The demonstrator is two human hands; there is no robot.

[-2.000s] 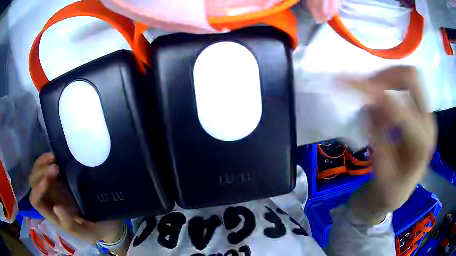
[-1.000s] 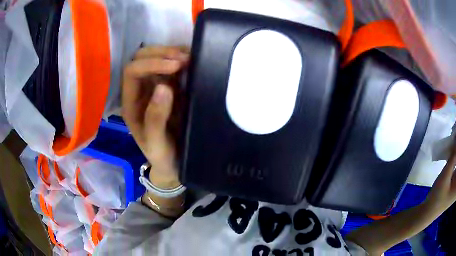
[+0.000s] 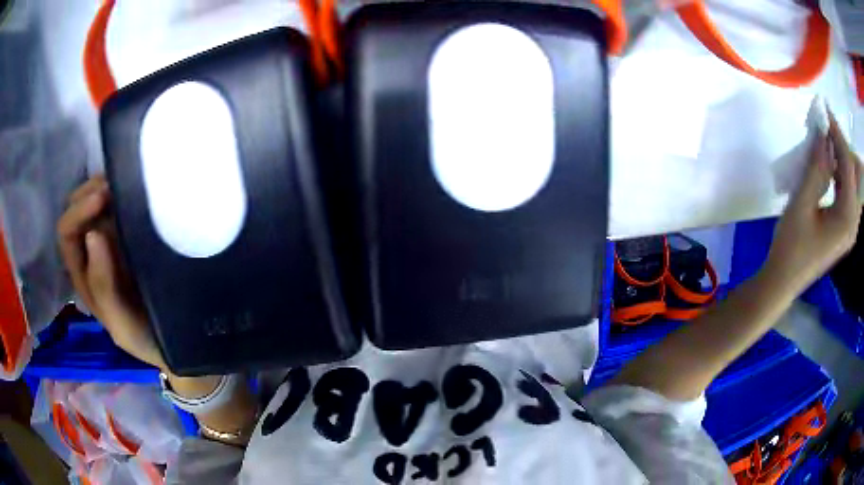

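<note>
Two black power banks with white ovals and orange straps stand side by side in front of me, the left one (image 3: 275, 227) tilted and the right one (image 3: 474, 251) nearly upright. My left hand (image 3: 99, 260) is at the outer edge of the left power bank and holds it; part of the hand is hidden behind it. My right hand (image 3: 819, 204) is raised at the far right, away from the power banks, with a small white piece (image 3: 819, 116) pinched between its fingertips.
A white sheet (image 3: 701, 199) lies right of the power banks, with an orange strap (image 3: 758, 71) above it. A blue bin (image 3: 772, 403) with unbagged units is below right. Bagged units (image 3: 114, 426) are below left. My printed shirt fills the bottom middle.
The view has shifted, so both power banks now sit further left. My left hand is at the tilted unit's outer edge. My right hand is now fully in view, with the white piece visible.
</note>
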